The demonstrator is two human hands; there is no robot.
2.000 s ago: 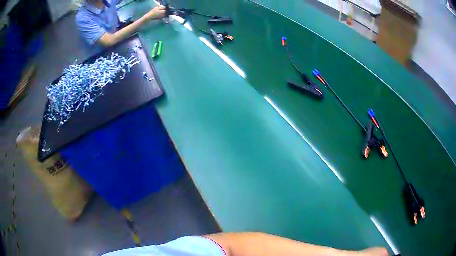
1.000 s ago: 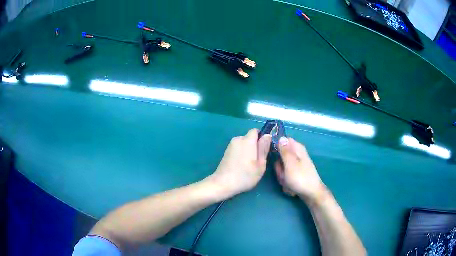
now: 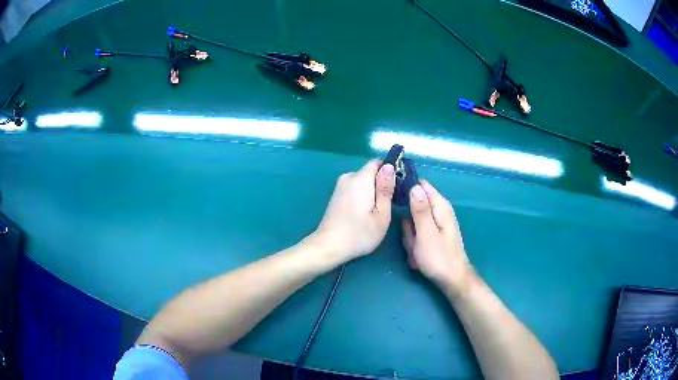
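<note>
My left hand (image 3: 360,210) and my right hand (image 3: 437,234) are bare and together hold a black battery clamp (image 3: 401,176) above the green bench edge. The fingers and thumbs press its two halves from both sides. A small bright metal part shows between the halves; I cannot tell if it is the spring. A black cable lead (image 3: 323,315) runs from below my left hand down to the bench's near edge. Its far end is not clear.
On the dark green conveyor belt (image 3: 357,44) lie several black clamps with copper jaws, one nearby clamp (image 3: 611,158) at the right. A spring tray (image 3: 632,319) is at the lower right, a second tray (image 3: 587,16) beyond the belt. Blue bin (image 3: 67,319) at lower left.
From two seconds ago the view has turned to the right and both hands are now in it. Since one second ago, the hands and clamp sit slightly higher, and the belt's clamps have shifted left.
</note>
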